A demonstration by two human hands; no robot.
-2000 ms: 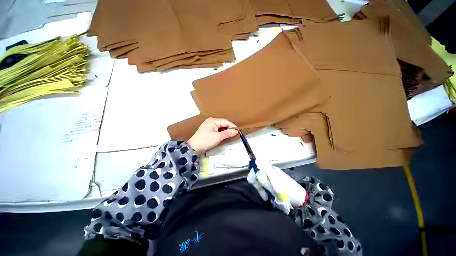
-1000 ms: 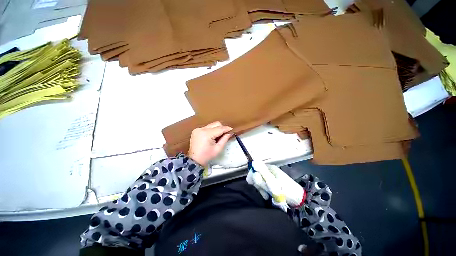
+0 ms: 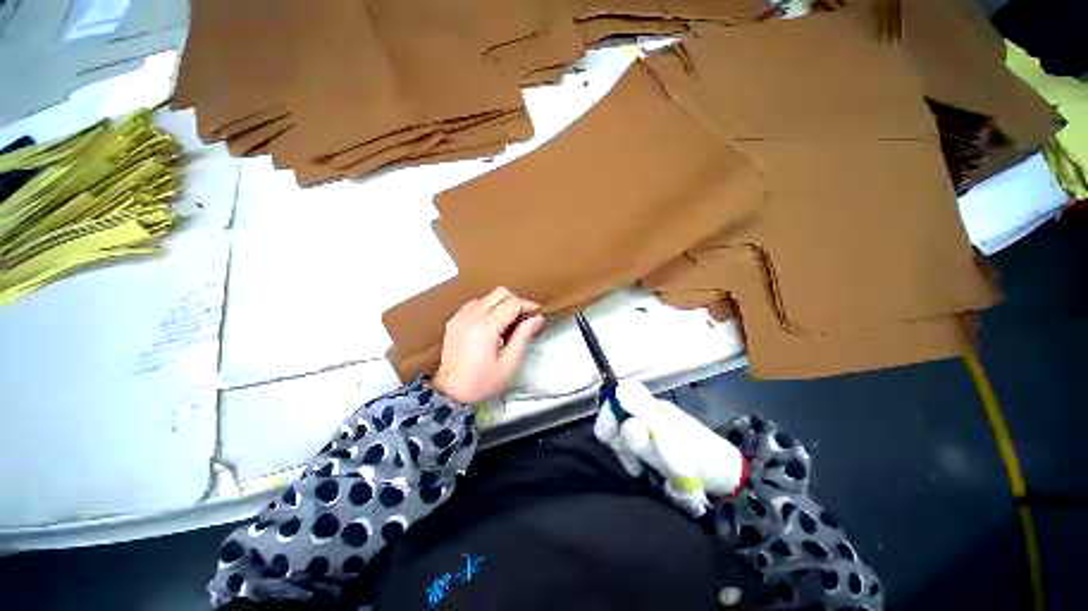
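Observation:
A brown cut panel with a stepped left end lies on the white table, its right part over a larger brown panel stack. My bare left hand holds the panel's near edge, thumb and fingers bent at it. My right hand, in a white knit glove, is closed around the handles of scissors. The handles are mostly hidden in the glove. The slim dark blades look closed and point up and left, their tip just right of my left hand, apart from the panel's edge.
Fanned brown panels lie at the far side. A bundle of yellow strips is at the left. More brown pieces and yellow sheets are at the far right. The table's near edge runs before my apron.
The scissor tip has come away from my left fingertips and the panel edge. My left hand has shifted slightly down. The view has shifted a little.

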